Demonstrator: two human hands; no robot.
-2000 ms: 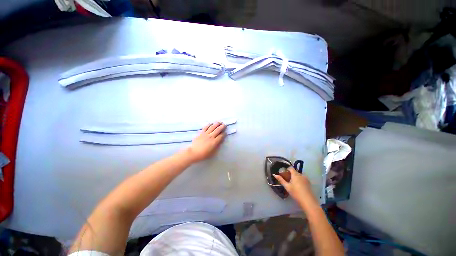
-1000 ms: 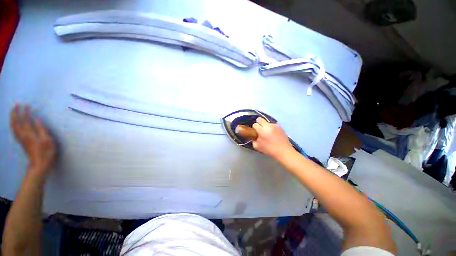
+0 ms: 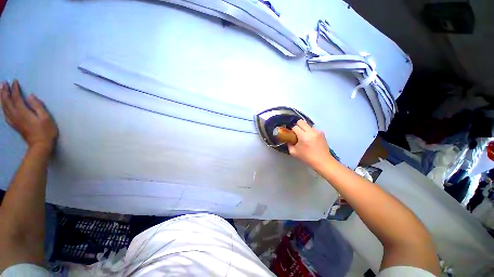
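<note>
My right hand (image 3: 310, 142) grips the brown wooden handle of a pointed steam iron (image 3: 266, 123). The iron's silver soleplate rests on the right ends of the pressed bands (image 3: 168, 108), two slim pale arcs with dark edge lines, and hides those ends. The bands lie side by side, running up to the left. My left hand (image 3: 30, 116) lies flat at the table's left side with fingers apart, holding nothing, away from the bands.
A stack of finished bands (image 3: 244, 17) lies at the far side, cut off by the top edge. A tied bundle (image 3: 374, 81) lies far right. A pale arc (image 3: 157, 193) lies near the table's front edge. A dark crate (image 3: 92, 238) is below the table.
Over two seconds, my left hand left the bands for the table's left side, and the iron came from the front right onto their right ends. The view has turned and shifted since.
</note>
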